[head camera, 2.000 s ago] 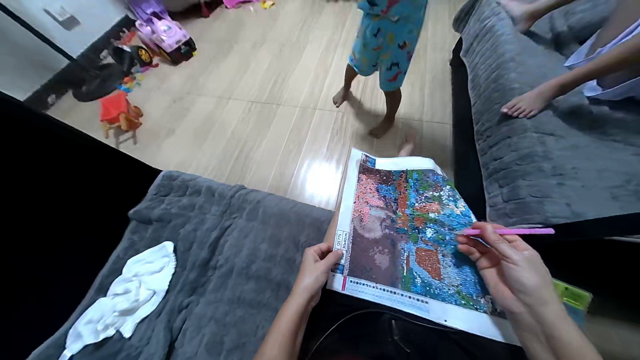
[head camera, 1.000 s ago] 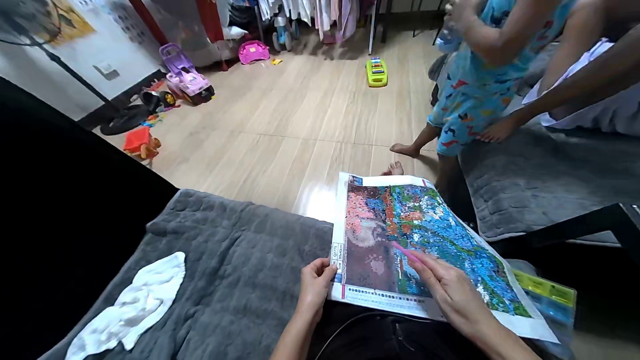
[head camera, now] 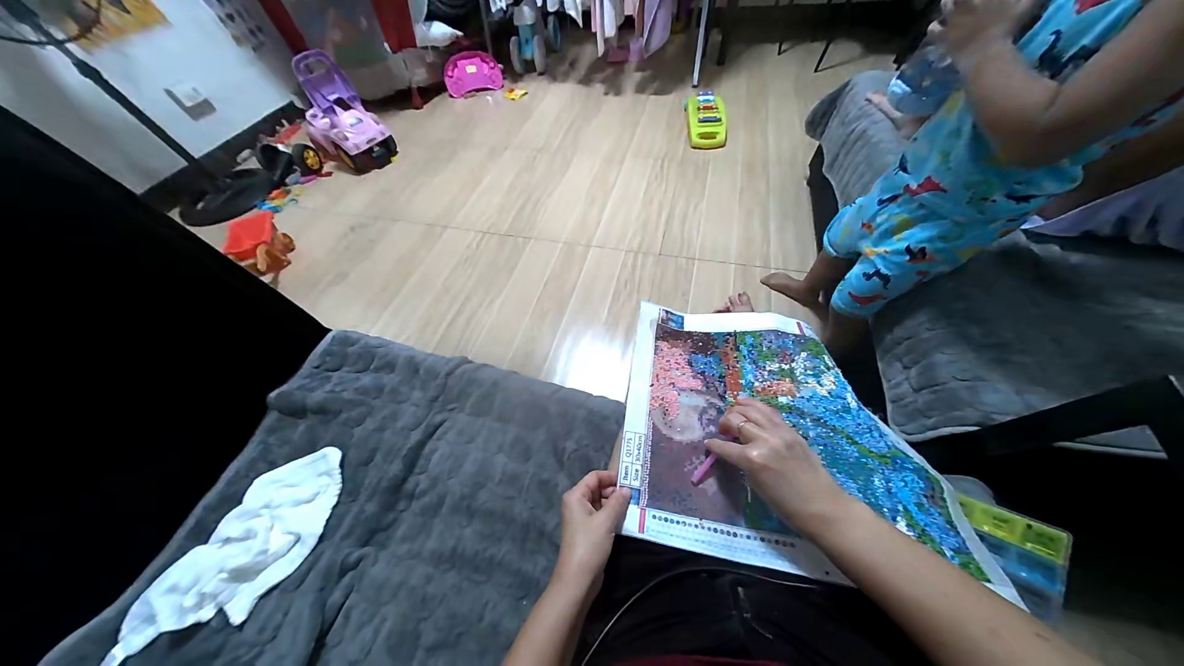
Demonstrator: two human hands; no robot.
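Observation:
A diamond painting canvas (head camera: 832,407), partly covered with coloured drills and with a white printed border, lies tilted across my lap. My left hand (head camera: 592,513) pinches its lower left edge between thumb and fingers. Over the middle of the canvas, my right hand (head camera: 763,453) holds a pink pen (head camera: 704,469), which slants down to the left with its lower end by the brownish, uncovered area. Fingers hide the rest of the pen. A compartment box (head camera: 1017,536) with yellow-green and blue parts shows beyond the canvas's right edge.
A white cloth (head camera: 240,546) lies on the grey quilted seat cover (head camera: 435,444) at left. A small person in blue patterned clothes (head camera: 925,231) stands by another grey-covered seat (head camera: 1017,324). On the wooden floor are a toy xylophone (head camera: 707,125), a purple ride-on toy (head camera: 347,129) and a red-orange toy (head camera: 257,242).
The view has tilted up. My right hand has moved from the canvas's right side to its middle, and the pen now points down-left. The small person now stands against the right-hand seat.

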